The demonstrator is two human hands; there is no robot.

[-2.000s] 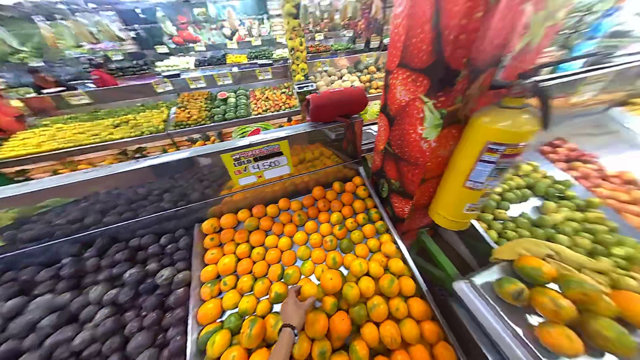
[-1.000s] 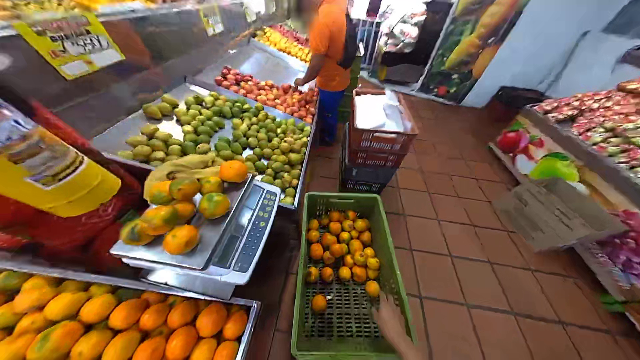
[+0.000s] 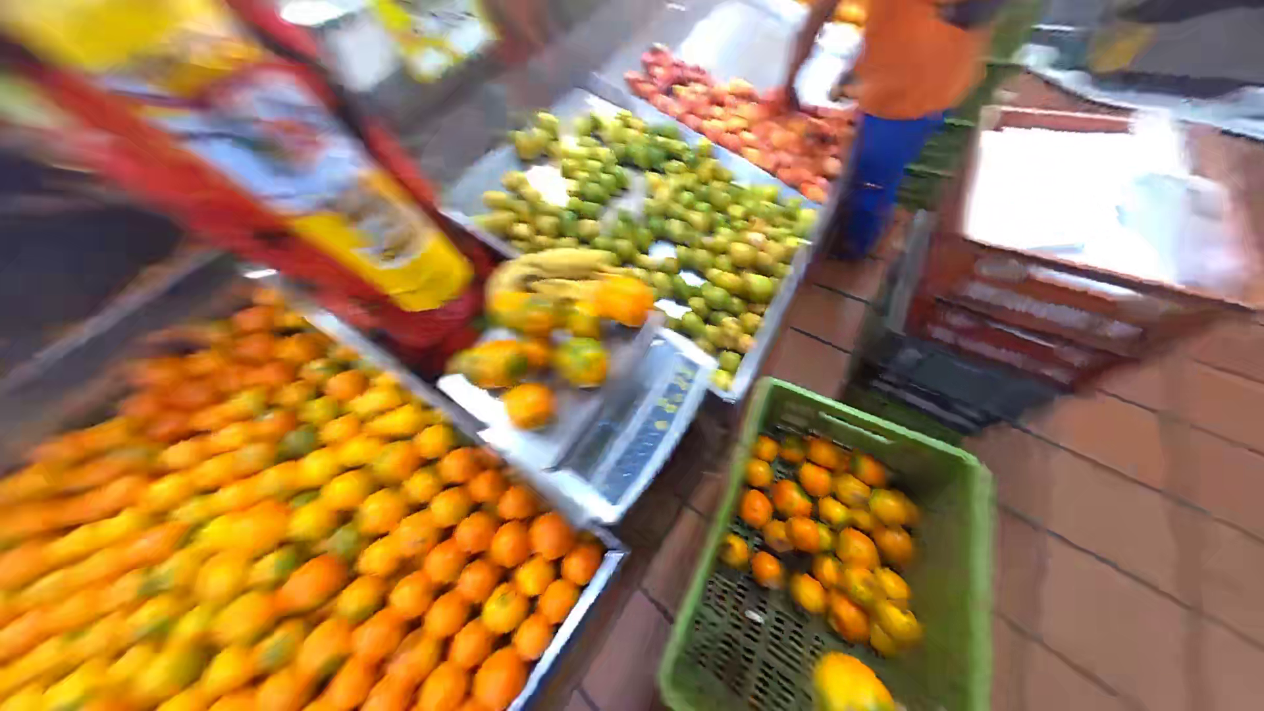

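Neither my left hand nor my right hand shows in the head view now. A green plastic crate (image 3: 973,573) stands on the tiled floor at lower right, with round orange fruit (image 3: 839,533) grouped in its far part. One larger yellow-orange fruit (image 3: 849,681) is at the crate's near end, cut by the lower frame edge; whether a hand touches it is hidden. To the left, a metal display tray (image 3: 583,602) holds many orange and yellow fruits (image 3: 395,513) in rows, blurred by motion.
A digital scale (image 3: 632,425) bearing bananas (image 3: 558,272) and papaya-like fruits (image 3: 530,405) stands between tray and crate. Behind it are green fruits (image 3: 691,227) and red fruits (image 3: 741,123). A person in an orange top (image 3: 913,59) stands beyond, near stacked crates (image 3: 1037,316). A fire extinguisher (image 3: 385,237) hangs left.
The view has swung from the orange-fruit display to the crate, then partly back left. A hand seen over the fruit display, then by the crate's near end, is out of sight now.
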